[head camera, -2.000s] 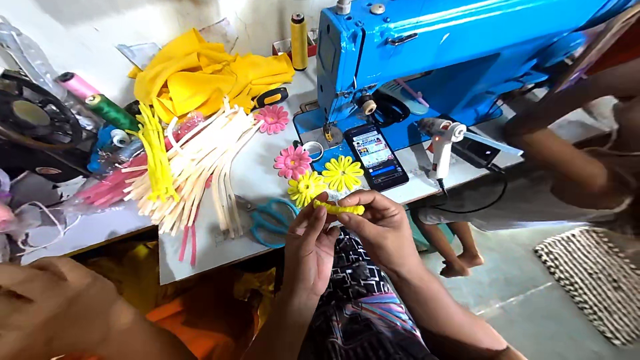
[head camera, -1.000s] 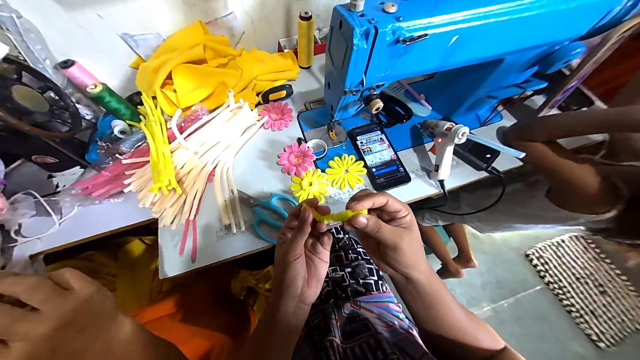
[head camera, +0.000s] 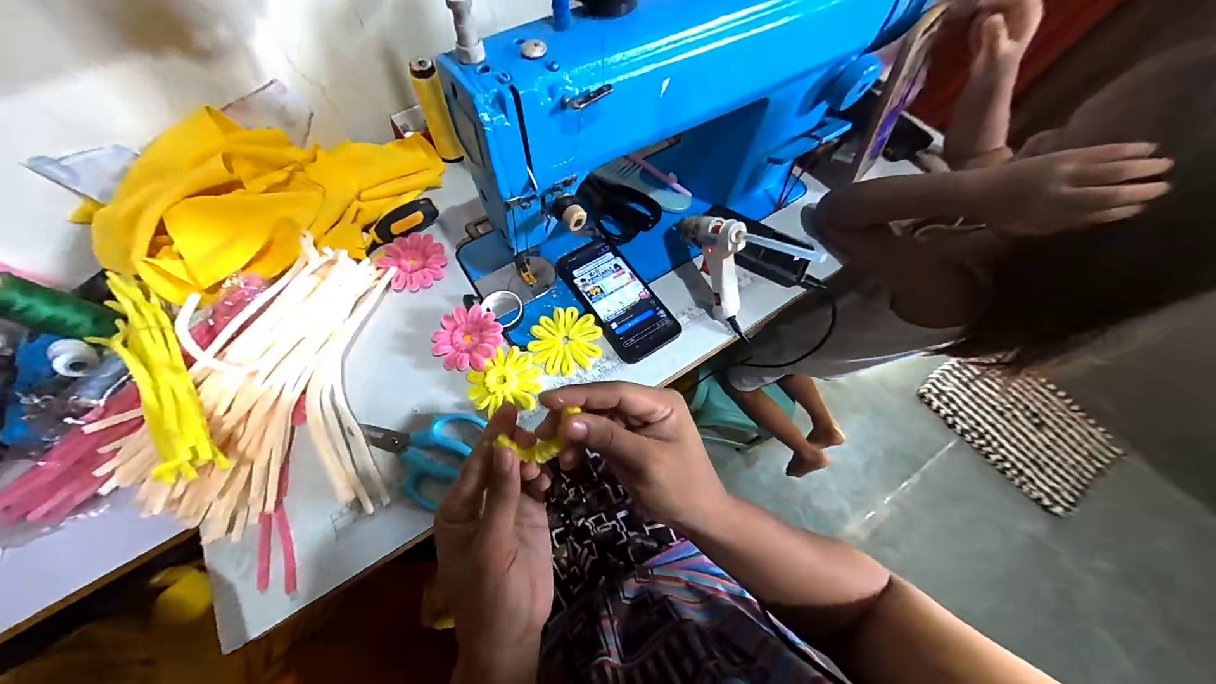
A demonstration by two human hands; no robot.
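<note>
Between my two hands, above my lap, is a small yellow fuzzy strip [head camera: 532, 448], bent in a curve. My left hand [head camera: 499, 532] pinches one end and my right hand [head camera: 636, 446] pinches the other; the fingertips partly hide it. Just beyond lie two yellow flowers, one [head camera: 504, 380] close to my fingertips and another [head camera: 565, 340] beside it. A pink flower [head camera: 467, 337] is to their left, and a second pink flower [head camera: 414, 262] lies farther back. Scissors with blue handles [head camera: 442, 456] rest at the table edge left of my hands.
A blue sewing machine [head camera: 665, 85] stands behind a phone [head camera: 619, 299] and a glue gun [head camera: 722, 261] with its cord. Bundles of cream strips [head camera: 247, 399] and yellow strips [head camera: 161, 380], plus yellow cloth [head camera: 218, 199], lie left. At right a person [head camera: 912, 237] is close to the table.
The yellow strip between my hands was straighter and is now bent in a curve. The person at the right has raised an arm, and the other person's hand at the lower left is out of view.
</note>
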